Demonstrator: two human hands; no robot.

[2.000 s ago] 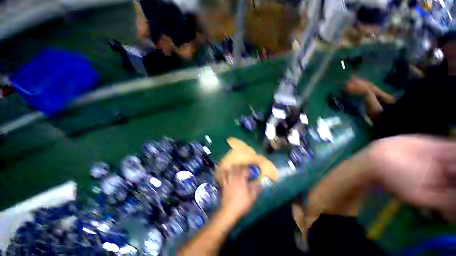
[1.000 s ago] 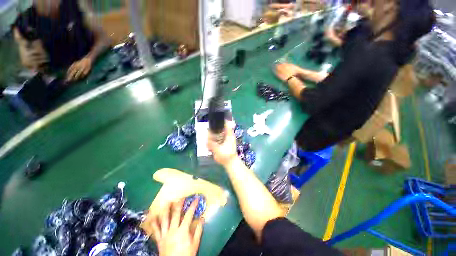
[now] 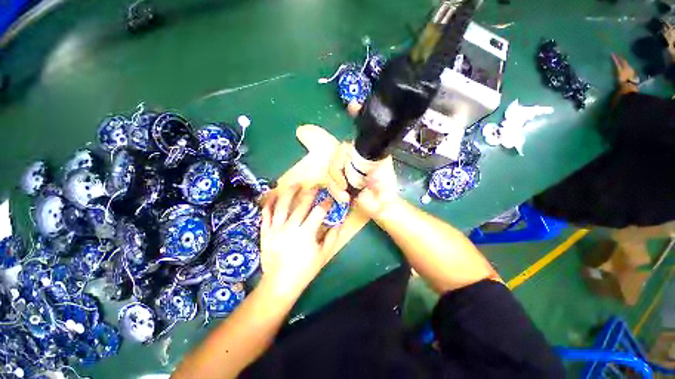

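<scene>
My right hand (image 3: 371, 183) is closed around the pale nose of the black electric screwdriver (image 3: 396, 100), which leans up to the right. Its tip is hidden by my fingers, over the round assembly (image 3: 335, 212) with a blue face. My left hand (image 3: 294, 233) lies with fingers spread, its fingertips on the left side of that assembly and holding it down. The assembly sits on the tan work pad (image 3: 314, 139), mostly covered by my hands.
A large pile of assemblies (image 3: 186, 237) lies left of my left hand. The white-grey screw feeder (image 3: 474, 81) stands behind the screwdriver, with assemblies (image 3: 449, 181) beside it. White scrap (image 3: 515, 127) and a black parts bunch (image 3: 562, 74) lie farther right, near a neighbouring worker's arm (image 3: 625, 78).
My right hand has brought the screwdriver from beside the feeder down to the assembly under my left hand. The camera view has turned down toward the bench.
</scene>
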